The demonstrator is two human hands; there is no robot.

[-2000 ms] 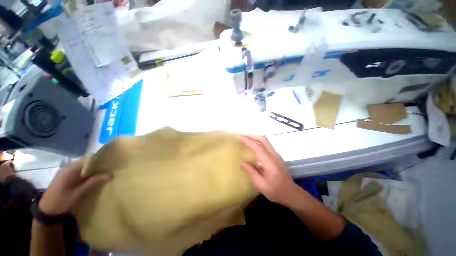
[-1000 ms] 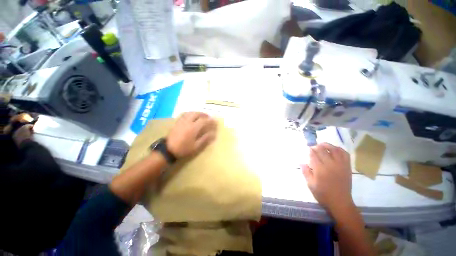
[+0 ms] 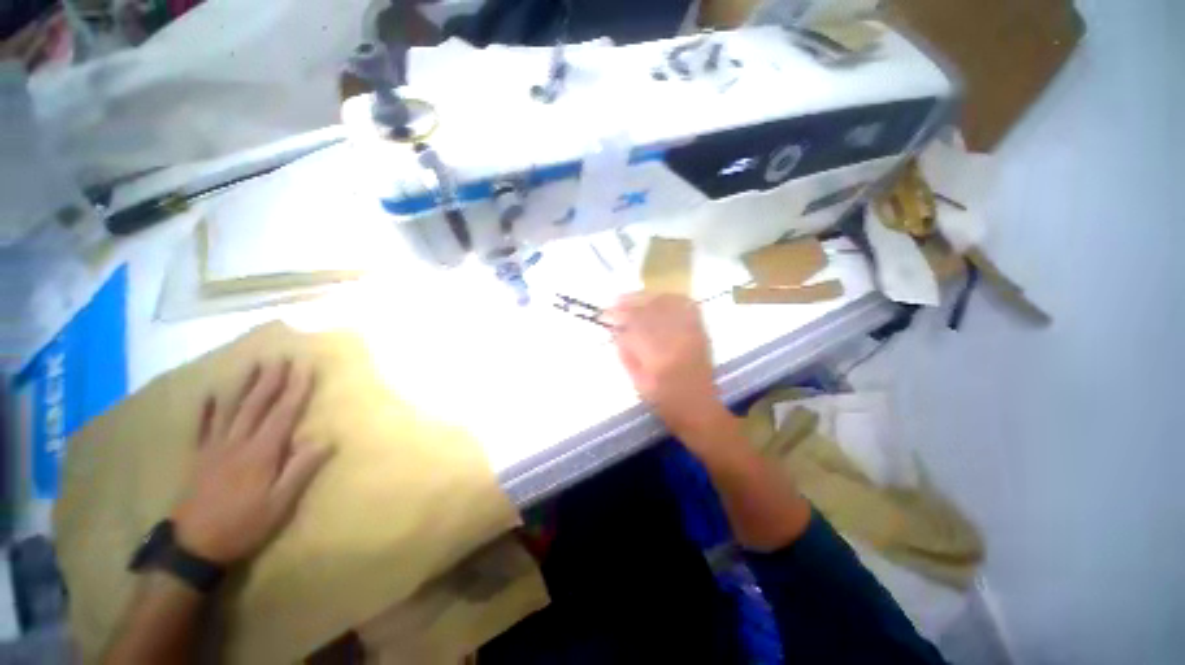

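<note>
A large tan garment panel (image 3: 377,455) lies at the front left of the table and hangs over its front edge. My left hand (image 3: 247,468) rests flat on it, fingers spread. My right hand (image 3: 665,348) is right of the needle area (image 3: 517,276), over the lower end of a small tan cut piece (image 3: 668,264). Its fingertips cover or touch the end of the black thread snips (image 3: 580,309); whether they grip the piece or the snips is unclear. The white sewing machine (image 3: 585,143) stands behind.
A brown rectangle (image 3: 785,261) and narrow strip (image 3: 788,294) lie right of my right hand. Yellow-handled scissors (image 3: 907,208) are at the far right. A blue sheet (image 3: 81,377) lies left. Crumpled tan cloth (image 3: 884,507) is below the table at right.
The panel was lifted in both hands, then laid on the table under my left hand. My right hand has moved from near the needle rightward to the small pieces. The view has swung right.
</note>
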